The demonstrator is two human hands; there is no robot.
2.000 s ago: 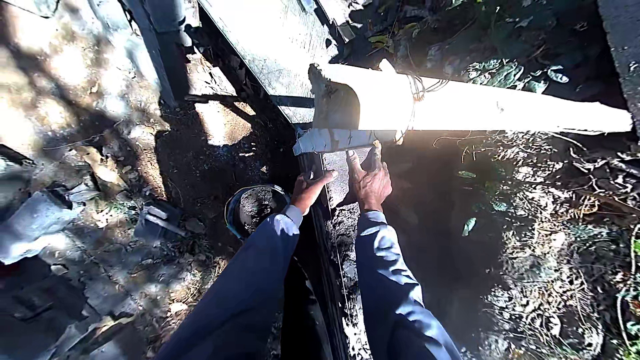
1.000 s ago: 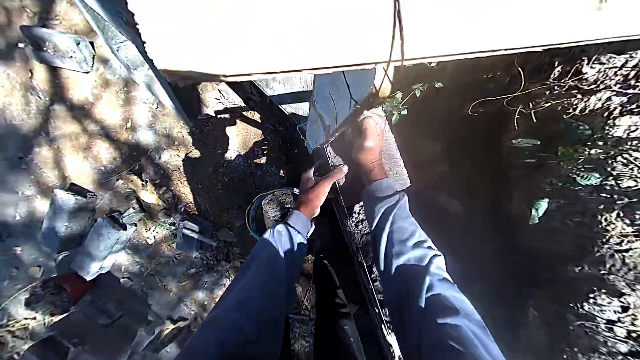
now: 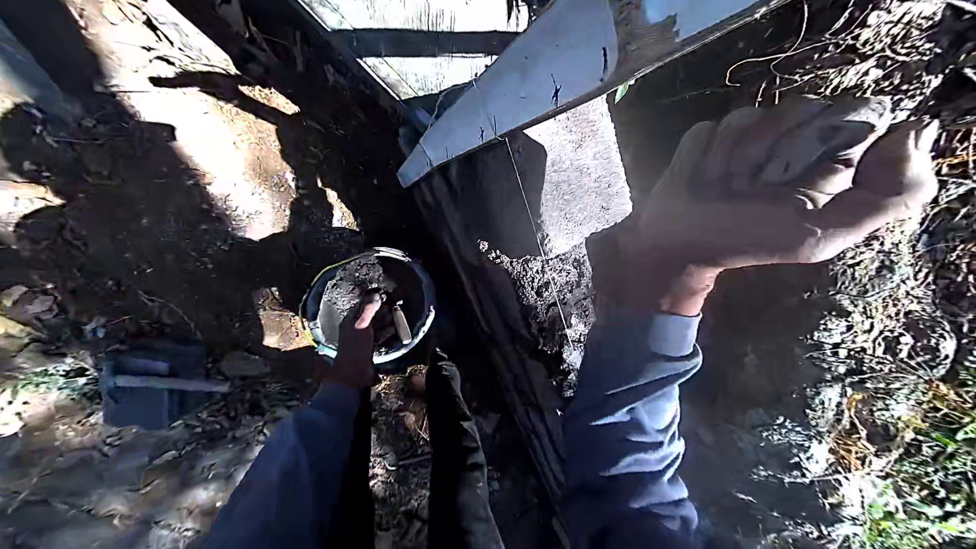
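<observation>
My left hand [image 3: 357, 339] is at the near rim of a round bucket [image 3: 428, 309], its thumb over the opening. Grey mortar [image 3: 358, 278] and a tool's wooden handle [image 3: 401, 322] show inside; whether my fingers grip anything is hidden. My right hand [image 3: 785, 187] is raised at the right, fingers curled, with no held object clearly visible. Left of it lies a pale, rough concrete block [image 3: 587, 171], with crumbly mortar [image 3: 553, 293] on the near side. A thin string [image 3: 532, 217] runs above them, beside a long dark board or form edge [image 3: 488, 328].
A pale panel with a jagged edge [image 3: 534, 72] slants across the top, above the block. A dark object with a light bar across it [image 3: 160, 385] lies on the ground at left. Roots and dry plant litter [image 3: 884, 335] cover the right side.
Both hands were together at the board and block; the left has moved to the bucket, and the right has moved away to the right. The view has shifted closer.
</observation>
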